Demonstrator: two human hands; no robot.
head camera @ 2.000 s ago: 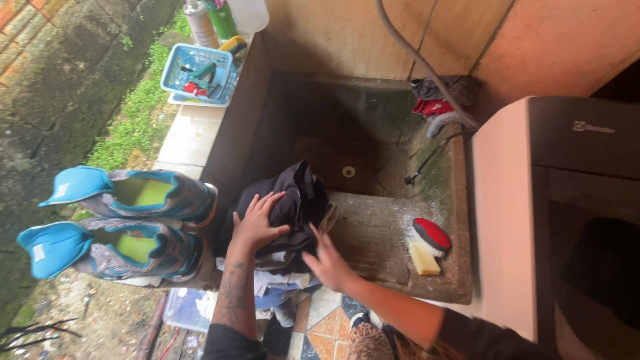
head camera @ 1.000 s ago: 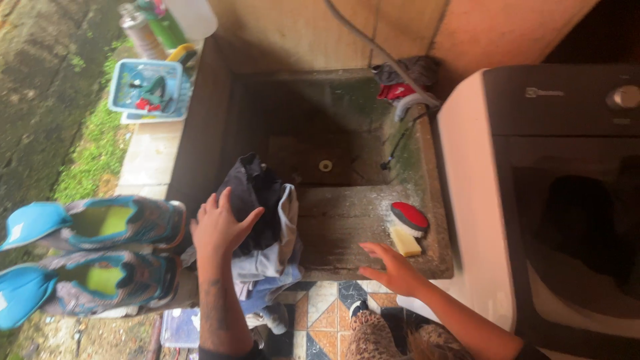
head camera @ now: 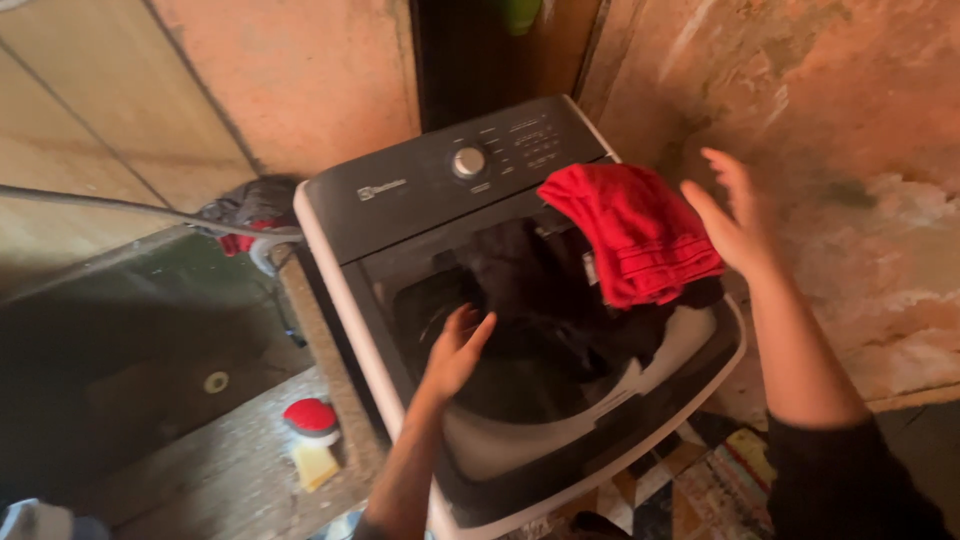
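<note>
A top-loading Electrolux washing machine (head camera: pixel 360 232) stands in front of me, its glass lid down. On the right part of the lid lies a folded red cloth garment (head camera: pixel 637 232), with dark garments (head camera: pixel 517 277) beneath and to the left of it. My left hand (head camera: pixel 454 352) hovers over the left part of the lid, fingers apart, holding nothing. Just right of the red garment, my right hand (head camera: pixel 731 214) is raised with its thumb and fingers spread and nothing in it.
At the left is a concrete laundry sink (head camera: pixel 330 360) with a red-topped scrub brush (head camera: pixel 310 417) and a yellow soap bar (head camera: pixel 315 465) on its washboard. A grey hose (head camera: pixel 135 207) and wet cloths (head camera: pixel 255 206) lie at its back corner. A stained wall (head camera: pixel 885 225) rises at the right.
The view has swung right from the sink to the washing machine. Both my hands have left the sink side, where my left hand was at the dark clothes, and are now over and beside the machine.
</note>
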